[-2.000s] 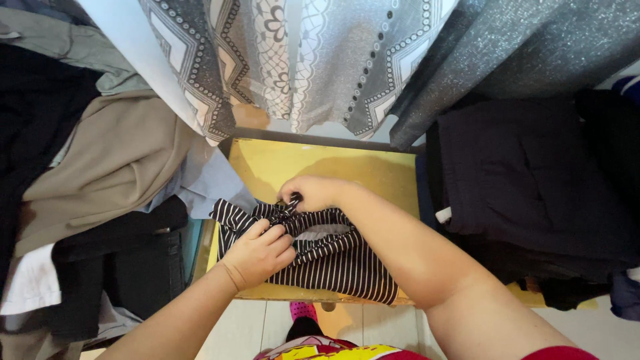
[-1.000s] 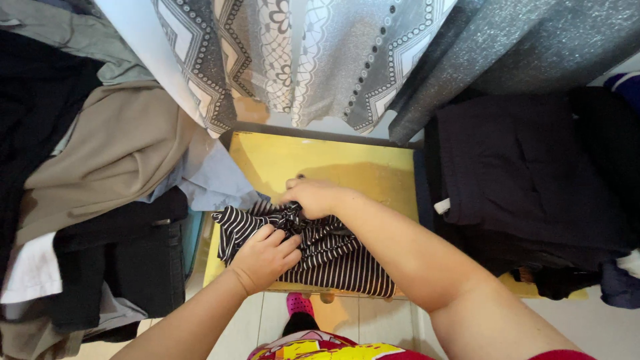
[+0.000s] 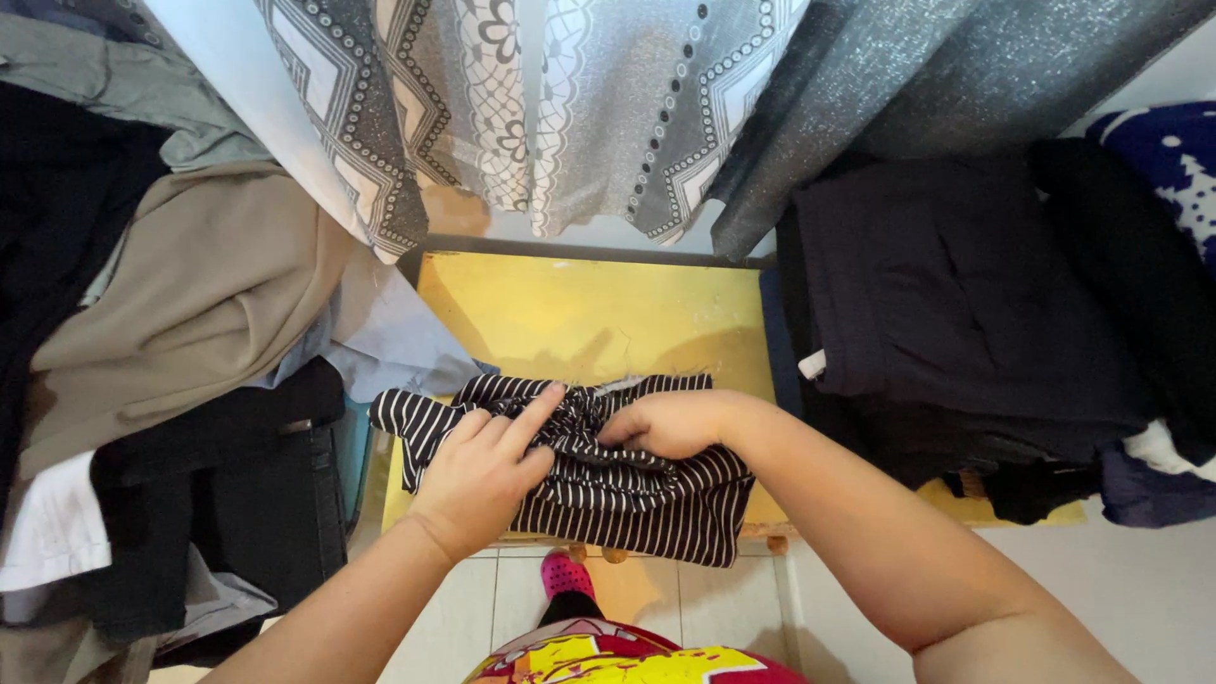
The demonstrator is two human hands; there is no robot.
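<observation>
A black garment with white stripes (image 3: 627,537) lies bunched on a yellow tabletop (image 3: 589,304), its lower part hanging over the near edge. On its left part rests my left hand (image 3: 489,465), index finger stretched toward the gathered middle. My right hand (image 3: 665,423) has its fingers bent into the gathered cloth at the centre right; the fingertips are partly hidden in the folds, so a firm hold cannot be made out.
Piled clothes flank the table: a beige garment (image 3: 199,294) and black trousers (image 3: 256,494) on the left, folded dark clothes (image 3: 959,294) on the right. A light blue cloth (image 3: 399,328) reaches onto the tabletop. Patterned curtains (image 3: 608,114) hang behind.
My right hand has moved right and nearer to me along the garment. The garment's upper edge at the right now lies spread out. My left index finger has stretched out.
</observation>
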